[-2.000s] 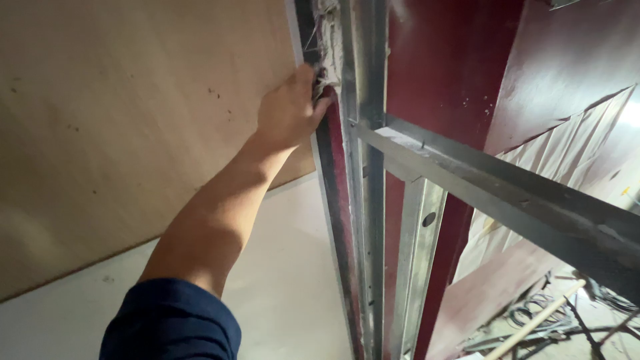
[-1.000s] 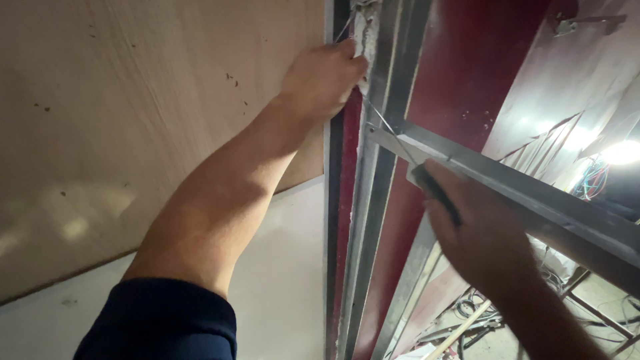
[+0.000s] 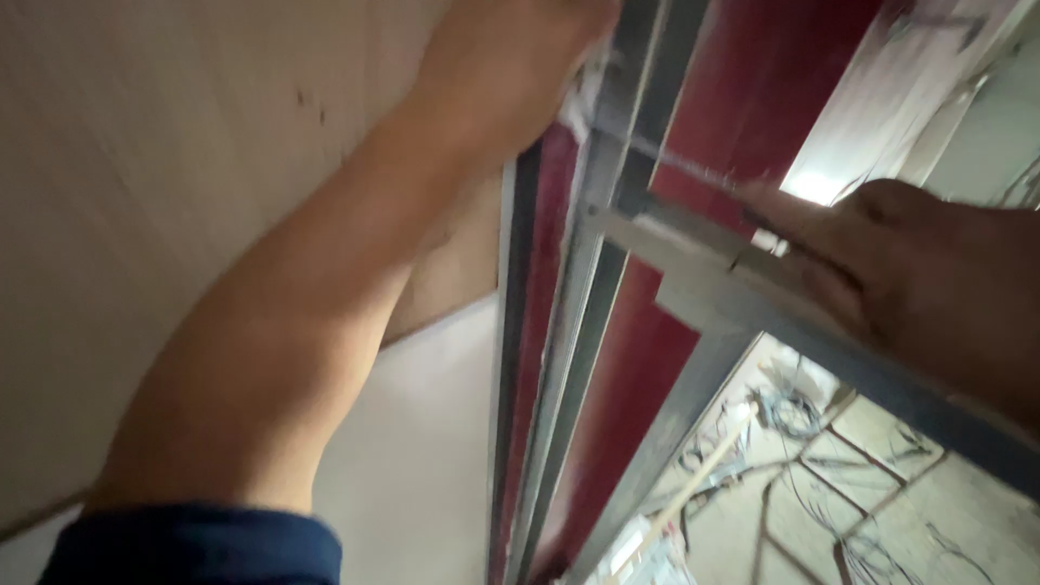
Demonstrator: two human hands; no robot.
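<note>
My left hand [image 3: 536,65] is raised at the top, against the upright metal stud [image 3: 601,138]; its fingers are mostly cut off by the upper edge, and whitish material [image 3: 578,106] shows just below it. At the right, blurred, my right hand [image 3: 902,268] is closed around a thin tool with a dark handle and a slender shaft [image 3: 682,162] that points up and left across the studs toward my left hand. The tool's exact kind cannot be told. Below my right hand runs a metal cross channel [image 3: 780,309], joined to the upright framing.
A plywood panel [image 3: 203,138] fills the left, above a pale board [image 3: 414,422]. Dark red panels [image 3: 747,89] stand behind the framing. Through the gap at lower right, coiled cables [image 3: 788,410] and a long pale stick [image 3: 699,471] lie on the floor.
Two seconds ago only my left hand was in view; my right hand came in with the thin tool. Since one second ago my right hand has shifted up and right. The view has moved closer.
</note>
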